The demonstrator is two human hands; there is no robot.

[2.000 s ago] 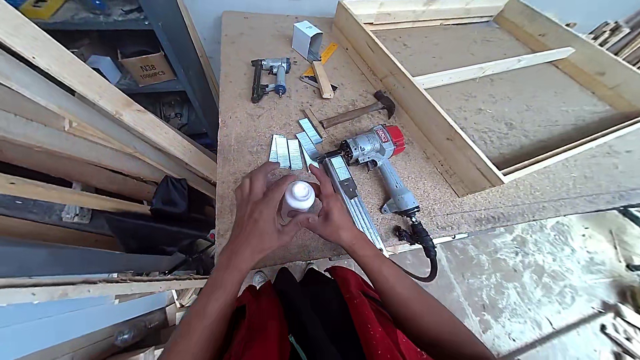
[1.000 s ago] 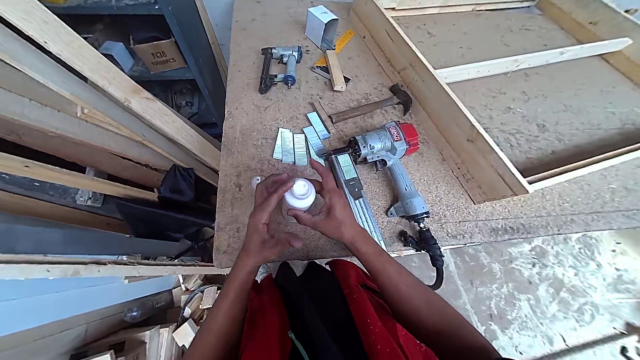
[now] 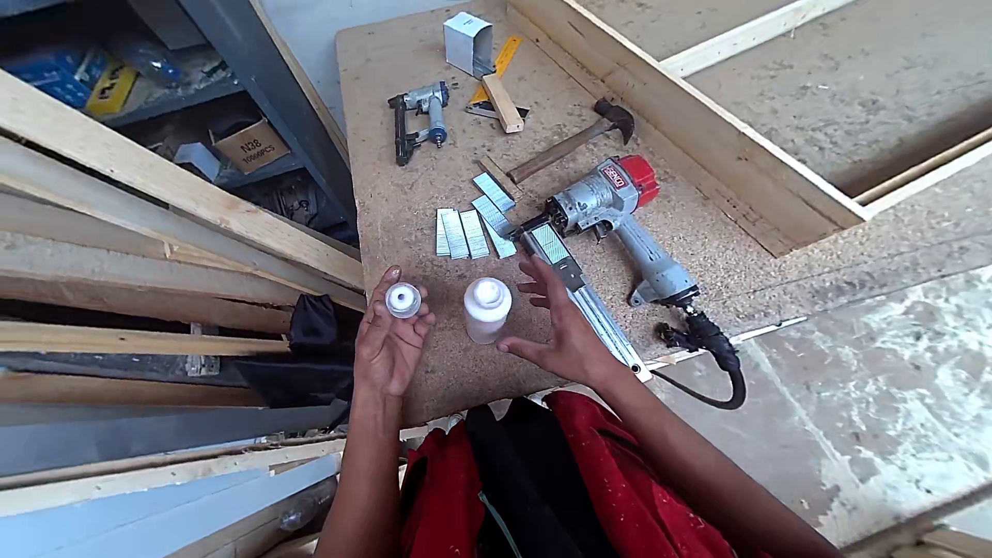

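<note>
A white plastic bottle [image 3: 487,310] stands upright on the particle-board bench, with a white top. Just left of it my left hand [image 3: 394,333] holds a small round translucent cap [image 3: 403,300] in its fingers. My right hand [image 3: 562,325] is spread open at the bottle's right side, holding nothing; whether the thumb touches the bottle cannot be told. Beyond the hands lie several strips of staples [image 3: 474,232]. A large pneumatic stapler [image 3: 612,205] with a red cap lies to the right, its long metal magazine [image 3: 593,310] beside my right hand.
A claw hammer [image 3: 570,143], a smaller pneumatic stapler [image 3: 422,116], a wood block [image 3: 502,103], a yellow square [image 3: 506,58] and an open white box [image 3: 468,45] lie farther back. A wooden frame [image 3: 697,132] rests at right. Timber boards [image 3: 170,178] lean at left; an air hose [image 3: 732,380] hangs off the edge.
Both hands were around the bottle; now it stands free between them. My left hand has moved left with the cap, and my right hand has opened to the right.
</note>
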